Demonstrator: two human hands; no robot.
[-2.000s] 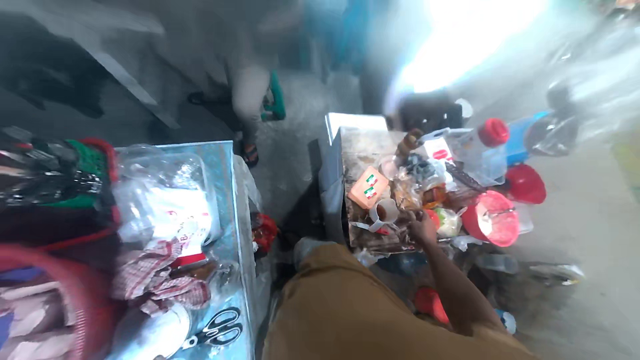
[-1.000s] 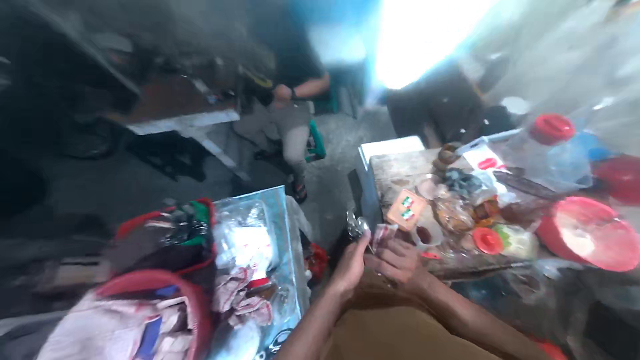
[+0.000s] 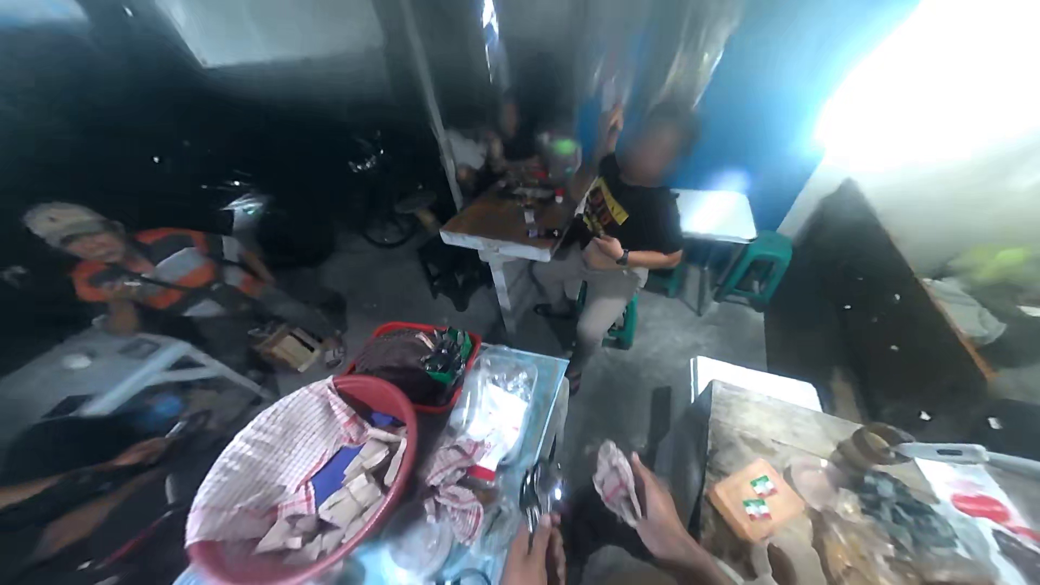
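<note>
My left hand [image 3: 532, 552], low in the middle, grips several pieces of metal cutlery [image 3: 540, 491], spoons and what look like forks, held upright. Just right of it, my right hand [image 3: 662, 512] holds a red-and-white checked cloth [image 3: 617, 481], bunched up. Left of my hands, another checked cloth [image 3: 457, 487] lies on a blue-covered table [image 3: 555, 382] beside a clear plastic bag [image 3: 496, 406]. A red plastic basket [image 3: 402, 455] there holds a checked cloth and several small wrapped packets [image 3: 361, 496].
At right stands a worn wooden table [image 3: 756, 414] with an orange box [image 3: 756, 500], plastic bags and a knife handle [image 3: 942, 452]. A person [image 3: 634, 211] sits ahead at a wooden-topped table [image 3: 504, 223]; another person [image 3: 162, 268] sits at left. Green stools [image 3: 760, 264] stand behind.
The view has swung left and up. My right hand was at the right table two seconds ago; one second ago both hands were together around the cutlery and cloth. Now they are apart.
</note>
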